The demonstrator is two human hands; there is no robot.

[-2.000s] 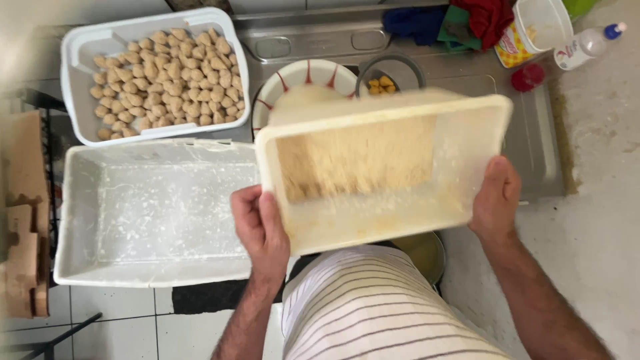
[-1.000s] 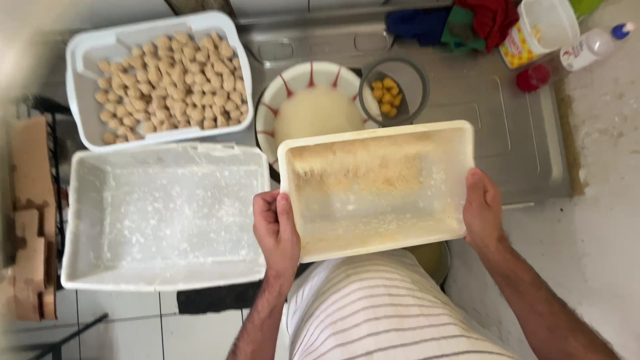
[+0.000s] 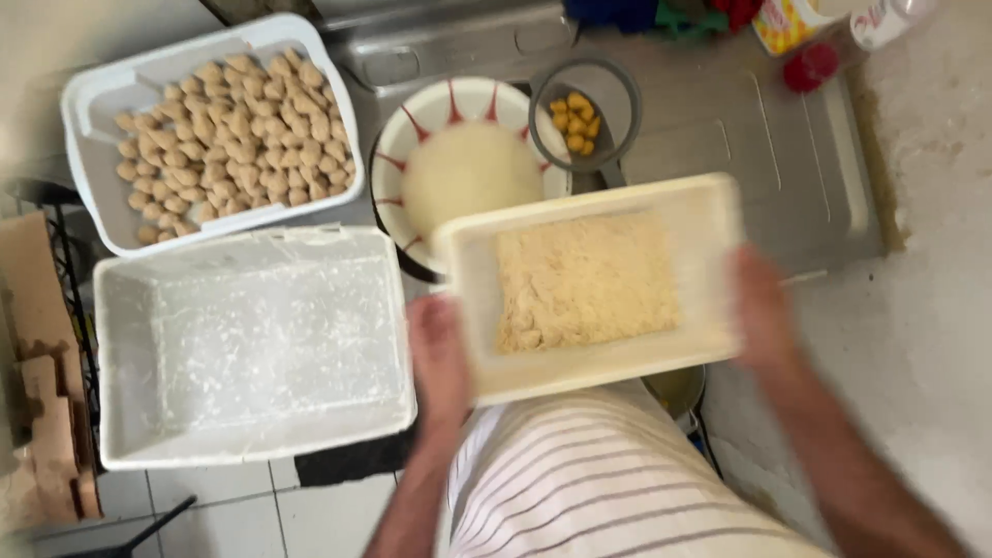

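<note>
Between my hands is a cream plastic tub (image 3: 701, 232) with tan crumbs (image 3: 589, 279) spread over its bottom. My left hand (image 3: 440, 360) grips its left end and my right hand (image 3: 763, 310) its right end; both are blurred. Beyond the tub stands a white bowl with red stripes (image 3: 393, 182), which holds a pale batter-like liquid (image 3: 473, 174). A strainer (image 3: 637, 105) with several orange-yellow pieces (image 3: 575, 124) rests at the bowl's right rim. To the left, a white tub (image 3: 283, 349) with white smears is below a white tray (image 3: 77, 132) of shaped tan dough pieces (image 3: 240, 139).
A steel sink counter (image 3: 721, 147) lies behind the tub, with coloured cloths (image 3: 620, 12), a red lid (image 3: 811, 67) and a bottle (image 3: 883, 23) at its back. Cardboard (image 3: 46, 387) stands at the left. A rough wall (image 3: 945, 194) borders the right side.
The crumbs were heaped against the far side of the tilted cream tub; now they cover its bottom. The tub, held in both hands throughout, no longer hides the bowl as much as two seconds ago.
</note>
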